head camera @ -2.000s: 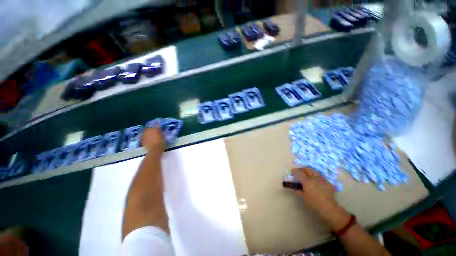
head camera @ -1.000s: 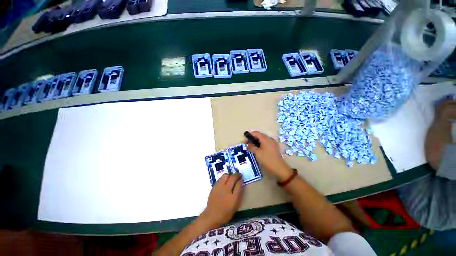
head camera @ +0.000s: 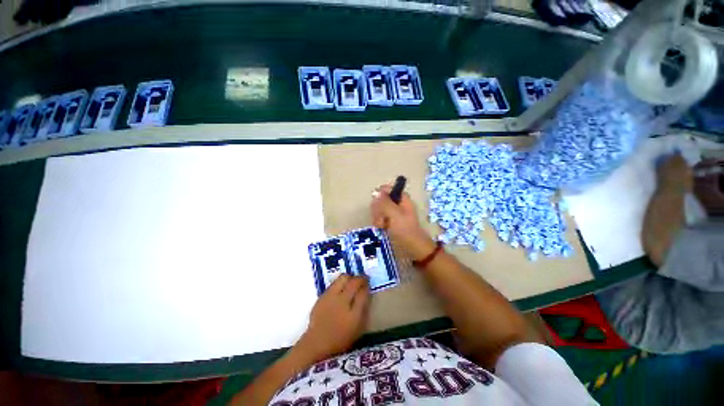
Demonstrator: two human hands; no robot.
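Two light-blue-rimmed housings (head camera: 371, 258) lie side by side across the edge of the white sheet and the brown cardboard. My left hand (head camera: 341, 308) rests on their lower ends, fingers over them. My right hand (head camera: 394, 218) is just above their upper right edge and holds a short black tool (head camera: 398, 189), pointing up. A small pale bit shows at its fingertips, too small to tell clearly. A loose heap of light-blue inserts (head camera: 476, 190) lies on the brown cardboard (head camera: 460, 277) to the right.
A clear bag of inserts (head camera: 587, 135) leans behind the heap, below a white tape roll (head camera: 671, 65). The green conveyor (head camera: 198, 47) beyond the bench carries rows of housings (head camera: 151, 103). A white sheet (head camera: 171, 254) lies left. Another person's arm (head camera: 665, 208) is at right.
My left hand has come from the conveyor with two housings, now on the bench. My right hand has left the heap's edge and moved up a little over the last second. Conveyor housings have shifted left.
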